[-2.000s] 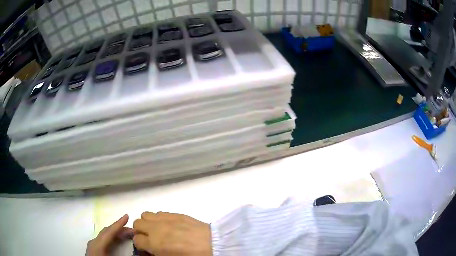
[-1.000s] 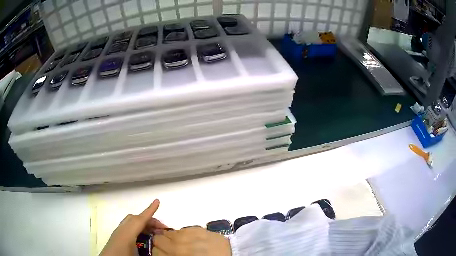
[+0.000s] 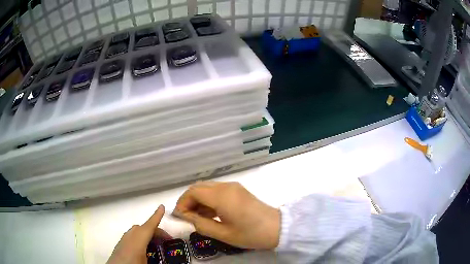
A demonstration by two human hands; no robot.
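Note:
My left hand (image 3: 135, 240) is at the bottom edge, thumb raised, its fingers against a smartwatch unit (image 3: 153, 252) with a lit face; whether it grips the unit is unclear. Another lit smartwatch unit (image 3: 175, 252) lies beside it, then a third (image 3: 202, 246). A dark unit farther right is partly hidden under my right hand (image 3: 229, 214). My right hand is above the row with fingertips pinched together; a small pale blur shows at the tips, too unclear to name. The units lie on the white sheet (image 3: 304, 170).
A stack of white foam trays (image 3: 139, 149) stands behind my hands, its top pockets holding dark units. A blue box (image 3: 291, 44) is on the green mat (image 3: 330, 98). At right are a blue parts box (image 3: 425, 126), an orange scraper (image 3: 416, 146) and a yellow piece (image 3: 390, 100).
My right hand has lifted off the row and moved up and right. The lit units beside my left hand now show. The view has shifted, so the tray stack sits farther left.

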